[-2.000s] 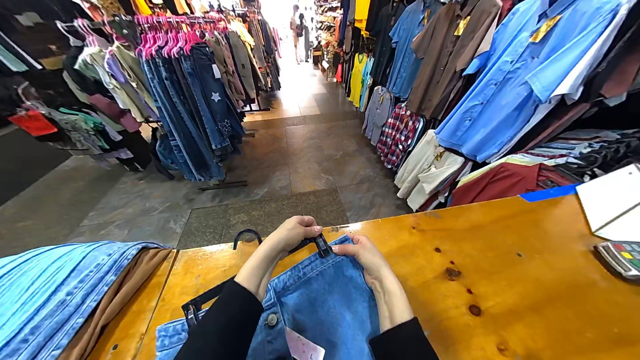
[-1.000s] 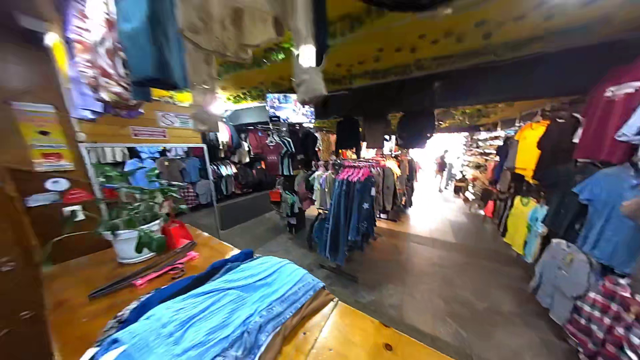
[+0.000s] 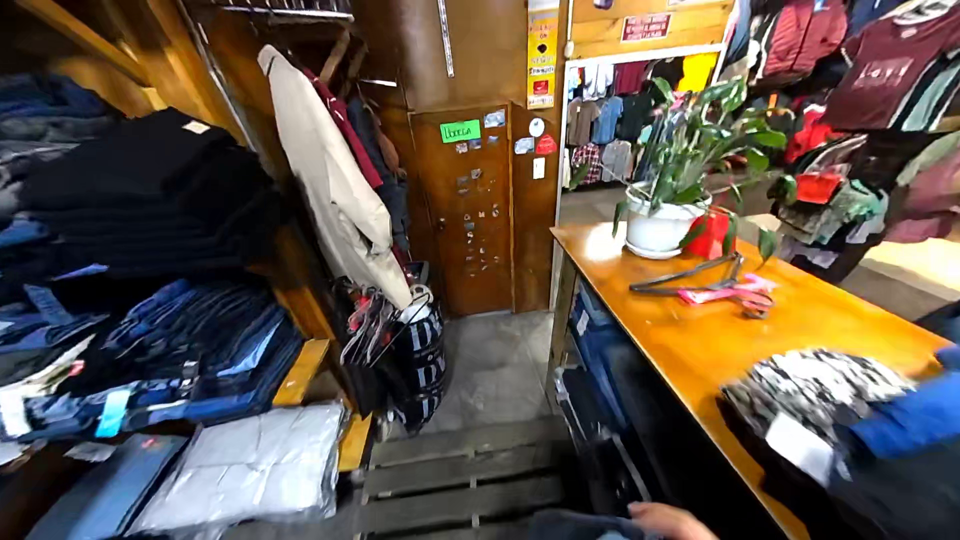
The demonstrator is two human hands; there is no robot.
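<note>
At the bottom edge, the fingers of what appears to be my right hand (image 3: 667,519) lie against a dark blue denim garment (image 3: 585,525) and seem to grip its edge; most of the hand and cloth is cut off. My left hand is out of the frame. Up and to the right, a black-and-white patterned garment (image 3: 817,382) with a white tag (image 3: 799,448) lies on the wooden counter (image 3: 675,337) beside a blue garment (image 3: 911,416). Farther back on the counter are dark hangers (image 3: 679,276) and a pink strip-like item (image 3: 712,294).
A potted plant (image 3: 664,221) stands on the counter's far end. Folded jeans (image 3: 202,337) and a plastic-wrapped grey pack (image 3: 247,469) fill the left side. Slatted wooden boards (image 3: 465,480) cover the floor between. A bag with hangers (image 3: 420,360) stands before a wooden door (image 3: 472,217).
The view has swung far to the left. Two seconds ago both hands held blue jeans with a black hanger over the counter; now only one hand shows, at a darker denim garment.
</note>
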